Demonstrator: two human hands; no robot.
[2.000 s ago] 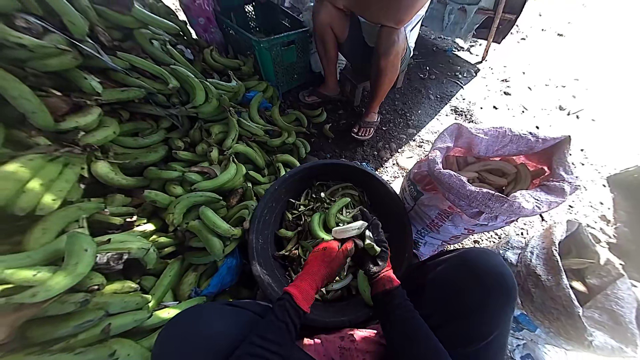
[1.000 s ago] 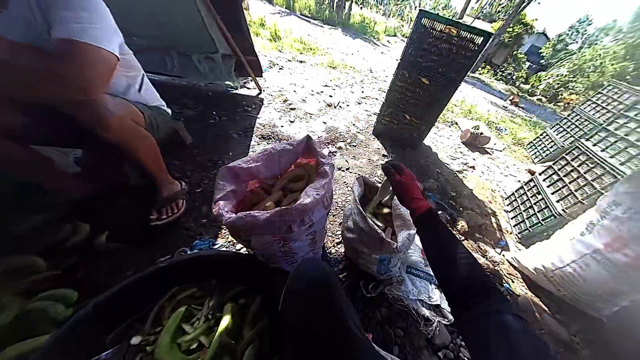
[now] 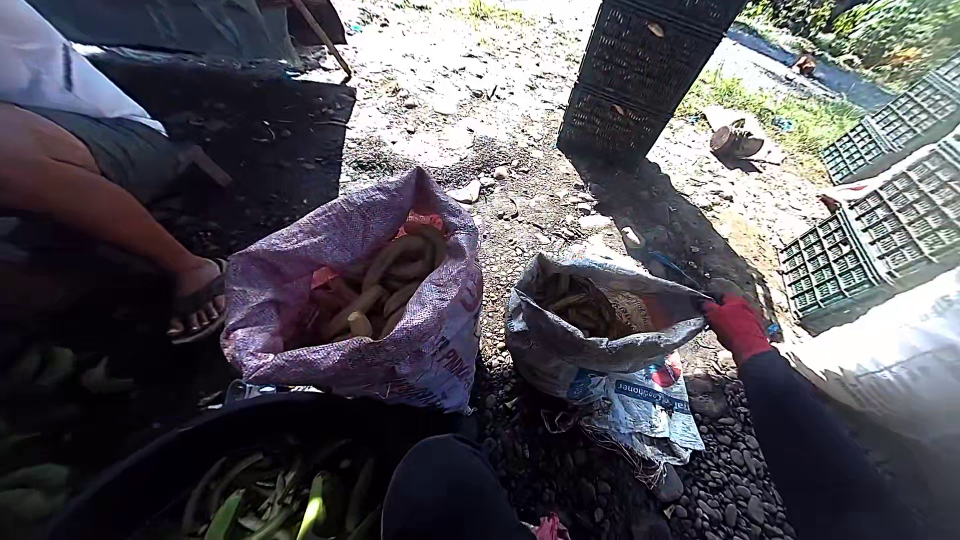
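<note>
My right hand (image 3: pixel 735 326), in a red glove with dark fingers, grips the right rim of a grey woven sack (image 3: pixel 600 360). Dull brownish strips, perhaps peels, lie inside that sack. To its left stands a purple-and-white woven sack (image 3: pixel 262 337), open at the top, with peeled bananas (image 3: pixel 397 274) in it. At the lower left is a black tub (image 3: pixel 112 480) with green banana peels (image 3: pixel 311 506) inside. My left hand is out of view.
A person's leg and sandalled foot (image 3: pixel 199 300) are at the left. Stacked dark plastic crates (image 3: pixel 622 82) stand at the back, with more crates (image 3: pixel 832 262) at the right beside a white sack (image 3: pixel 892 360). Pebbles (image 3: pixel 720 480) cover the ground near my knee.
My right hand was over the tub with my left hand and a peeled banana two seconds ago; it now holds the grey sack's rim. The view has swung far to the right.
</note>
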